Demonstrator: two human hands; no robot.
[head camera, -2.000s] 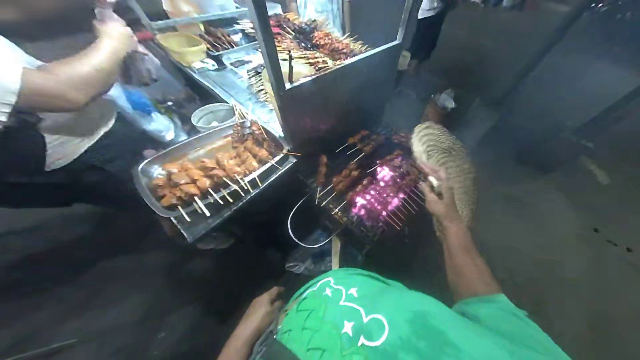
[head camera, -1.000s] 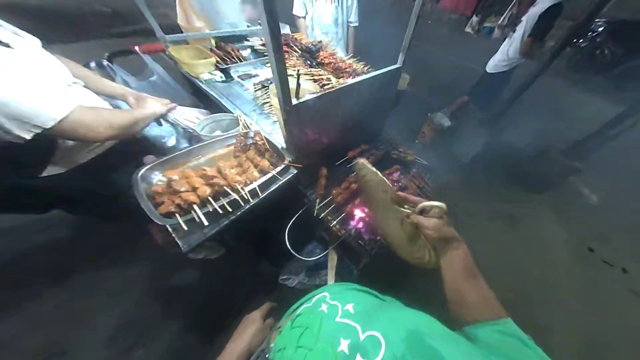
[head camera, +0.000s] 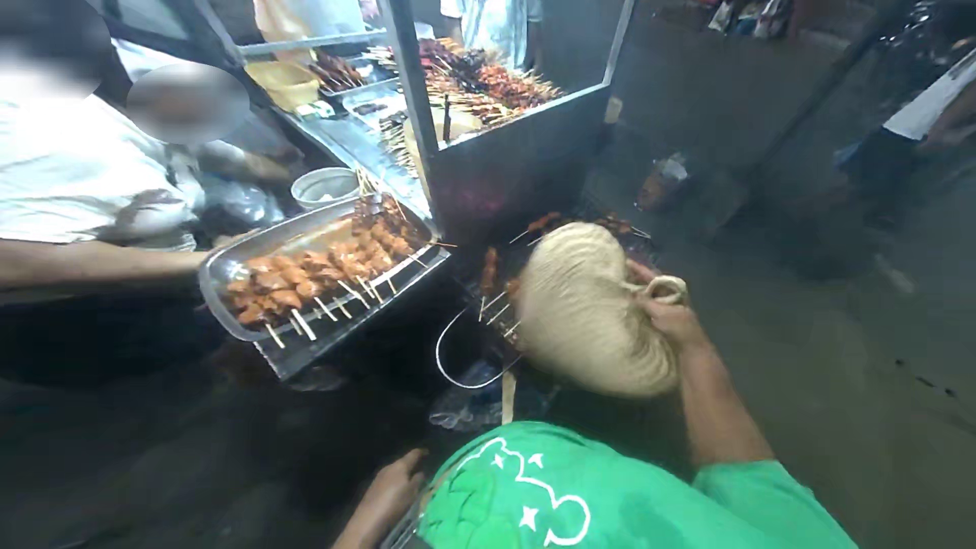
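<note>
My right hand (head camera: 665, 309) grips a woven straw hand fan (head camera: 587, 313) by its looped handle. The fan lies flat over the grill and hides most of it; skewered meat (head camera: 489, 273) shows at its left edge and beyond its far edge. My left hand (head camera: 396, 482) hangs low beside the green shirt, and whether it holds anything cannot be told. Left of the grill, a clear plastic tray (head camera: 217, 293) holds several skewers of raw-looking marinated meat (head camera: 305, 278).
A glass-sided food stall (head camera: 526, 164) with piled skewers stands beyond the grill. A bowl (head camera: 324, 187) and a yellow basin (head camera: 284, 84) are by the tray. A person in white stands at left, an arm behind the tray. A wire loop (head camera: 438, 351) hangs near the grill's left side.
The fan in my right hand has swung and turned from edge-on to broad side up, covering the glowing coals seen before. The person at left has moved an arm to the tray.
</note>
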